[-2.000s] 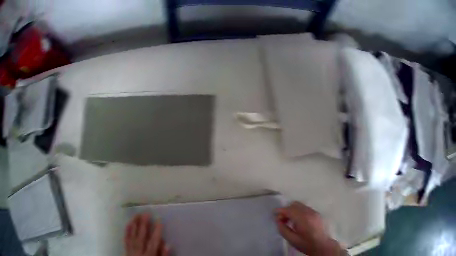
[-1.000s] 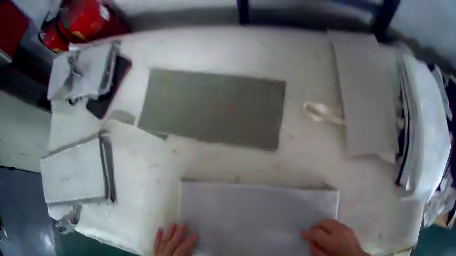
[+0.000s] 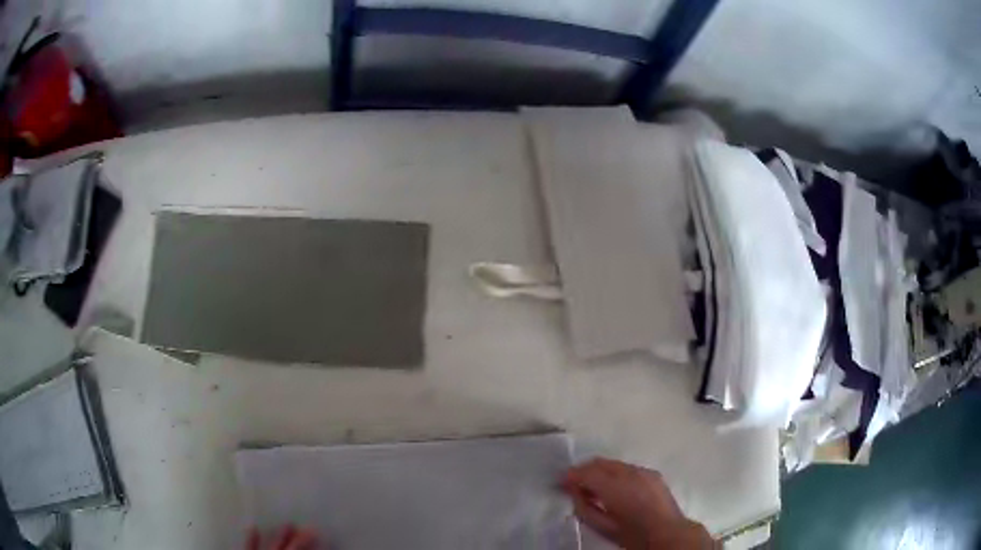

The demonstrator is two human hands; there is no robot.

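A stack with a pale grey sheet on top [image 3: 420, 489] lies at the table's front edge, cut off by the bottom of the picture. My right hand [image 3: 629, 500] rests at its right edge, fingers bent, thumb and fingertips at the sheet's edge; a grip is not clear. My left hand [image 3: 282, 538] shows only as fingertips on the sheet's lower left; the rest is out of the picture. A grey-green fabric panel [image 3: 285, 290] lies flat mid-table, beyond the stack.
An off-white panel [image 3: 613, 236] and a cream loop [image 3: 511, 281] lie right of centre, beside a white pile [image 3: 758, 285]. Offcuts [image 3: 866, 290] are at far right. A marked bundle [image 3: 48, 446], tied bundle [image 3: 54, 220] and dark flat object [image 3: 88, 258] are at left.
The camera view has swung left and right between frames. Both hands stay at the near stack; less of my left hand shows now. The grey-green panel lies as before.
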